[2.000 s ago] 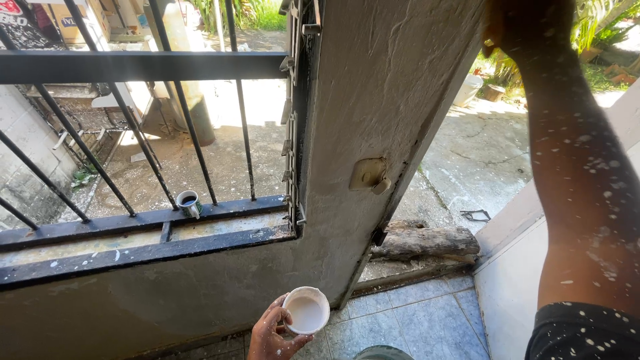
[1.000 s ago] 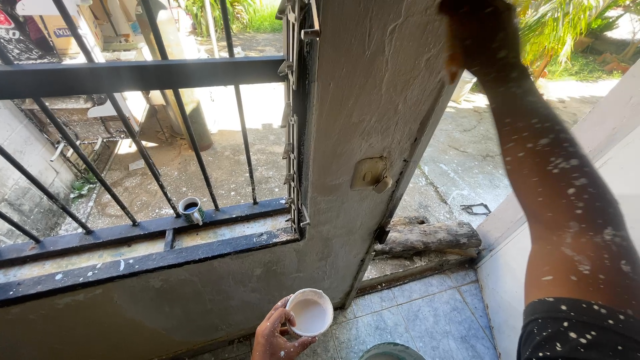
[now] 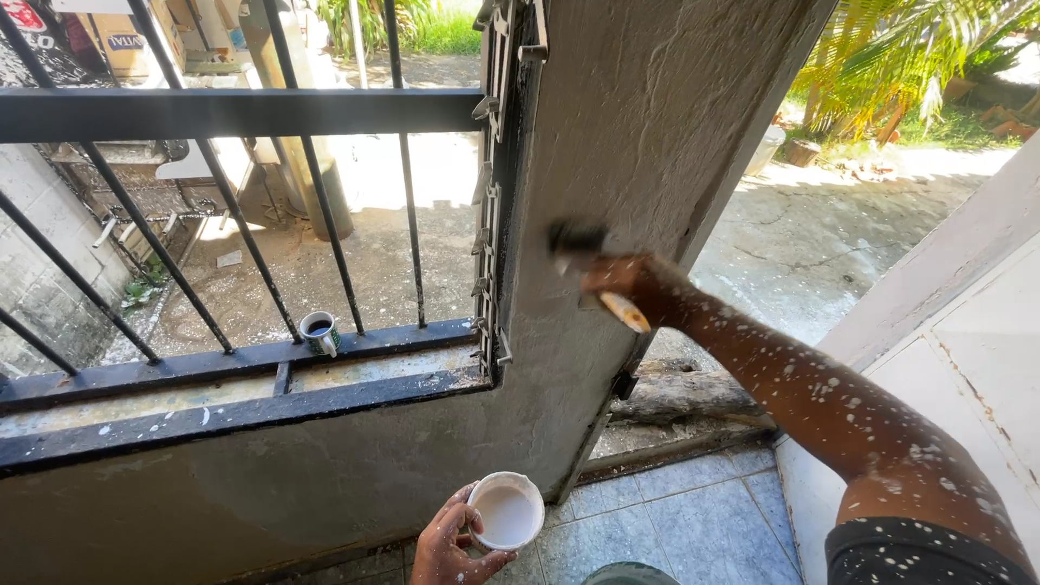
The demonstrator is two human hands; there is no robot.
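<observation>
My right hand [image 3: 632, 284] grips a paintbrush [image 3: 626, 312] by its light handle. The dark bristles, blurred, are at the grey plastered wall [image 3: 626, 138] between the barred window and the doorway. The hand hides most of the wall fitting behind it. Low in the middle, my left hand [image 3: 459, 536] holds a small white tub [image 3: 507, 510] of whitish paint by its side, fingers around the rim. White specks dot my right forearm and dark sleeve.
A mug [image 3: 320, 333] of dark liquid stands on the window ledge by the black bars [image 3: 244, 114]. A log [image 3: 678, 392] lies outside the doorway. The rim of a greenish round container [image 3: 630, 574] shows at the bottom edge, above blue floor tiles [image 3: 699, 512].
My right hand has come down the wall from near the top of the view, and the brush now shows in it. My left hand still holds the tub low in the view.
</observation>
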